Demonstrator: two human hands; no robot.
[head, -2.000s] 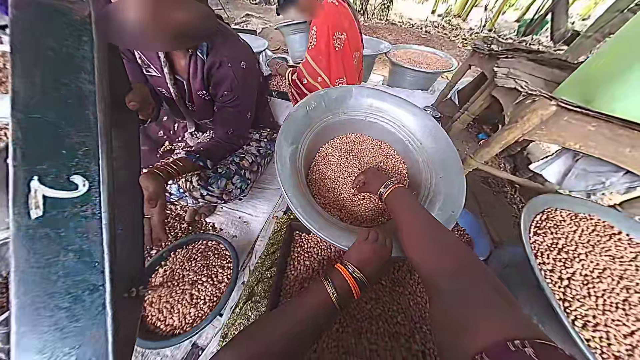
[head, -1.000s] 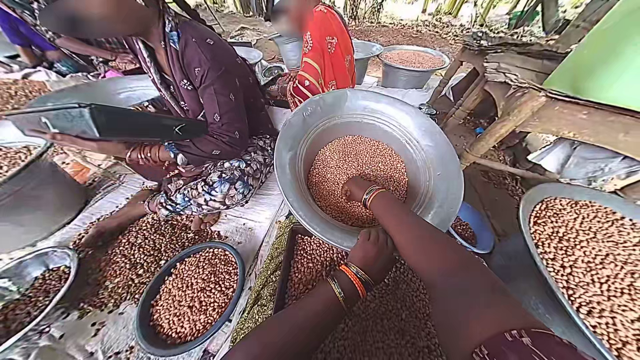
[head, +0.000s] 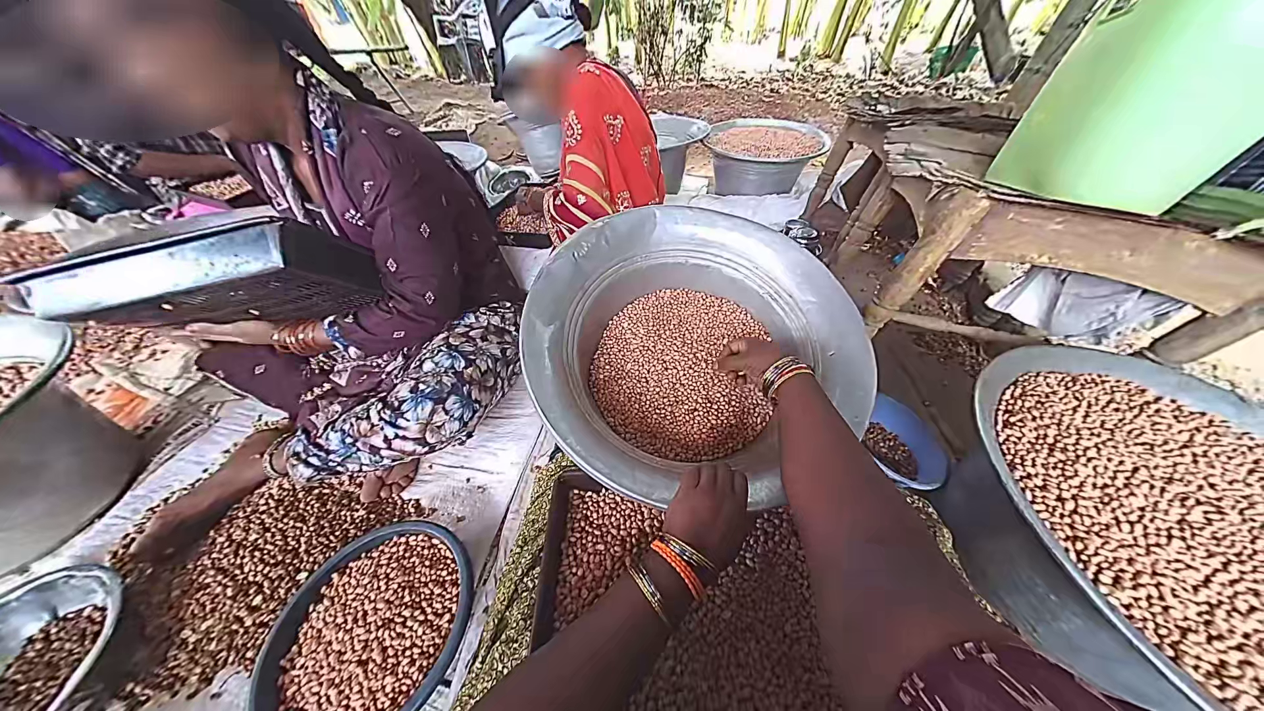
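A wide metal basin [head: 563, 326] is tilted toward me, with reddish-brown nuts or seeds [head: 671, 380] pooled in its middle. My left hand [head: 709, 513] grips the near rim, fingers curled over the edge. Inside the basin, my right hand [head: 755, 363] rests at the right side of the pile, its fingertips partly in the nuts; whether it holds any cannot be seen. Below the basin lies a dark-framed tray [head: 553, 553] filled with similar nuts, partly hidden by my forearms.
A large metal tub [head: 997, 434] of nuts stands at right, a blue bowl [head: 928, 444] beside the basin. At lower left are a dark-rimmed tub [head: 286, 622] and loose nuts [head: 247, 573]. One person [head: 415, 227] holds a tray [head: 197, 267]; another [head: 617, 148] sits behind. A wooden frame [head: 1106, 247] stands right.
My right hand has moved within the pile, toward its right side. The co-worker's tray, upright at the left two seconds ago, is now held nearly level. My left hand stays at the rim.
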